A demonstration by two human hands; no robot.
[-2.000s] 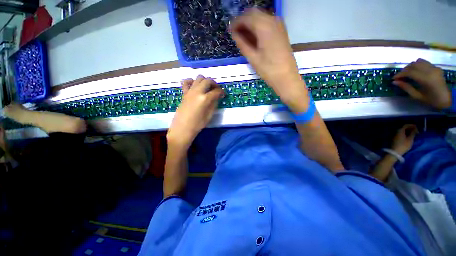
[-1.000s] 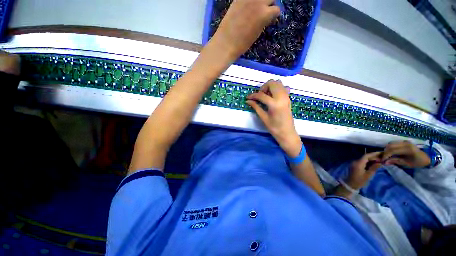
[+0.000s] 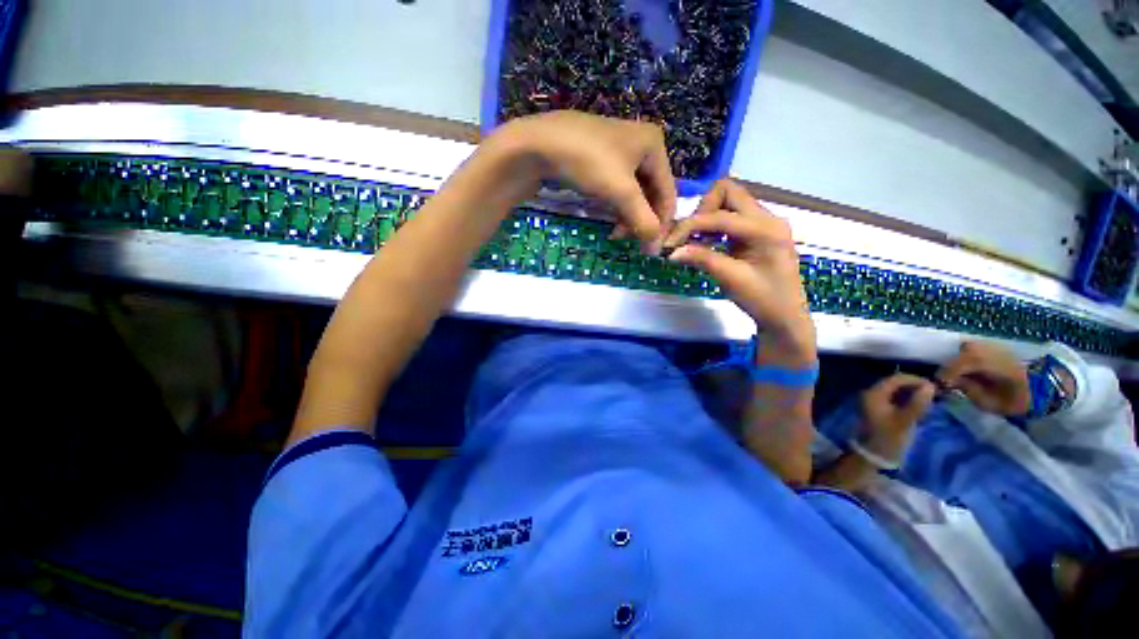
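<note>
The green circuit board strip (image 3: 562, 245) runs across the view in its white-edged rail. My left hand (image 3: 610, 169) reaches in over the strip, thumb and forefinger pointing down. My right hand (image 3: 747, 256) is above the strip, and its thumb and forefinger pinch a tiny dark component (image 3: 670, 250). The fingertips of both hands meet or nearly meet there. Whether my left fingertips hold anything is hidden. The blue component bin (image 3: 746, 100), heaped with dark wiry parts, lies just beyond my hands.
A person at the right in blue and white clothing holds both hands (image 3: 993, 378) together below the rail. A second blue bin (image 3: 1089, 250) with dark contents is at the far right. A dark-clothed person shows at the left. A pale bench (image 3: 287, 56) lies beyond the rail.
My left hand has come from the bin down to the board strip, beside my right fingertips. My right hand has shifted slightly right. The bin sits slightly further left in view.
</note>
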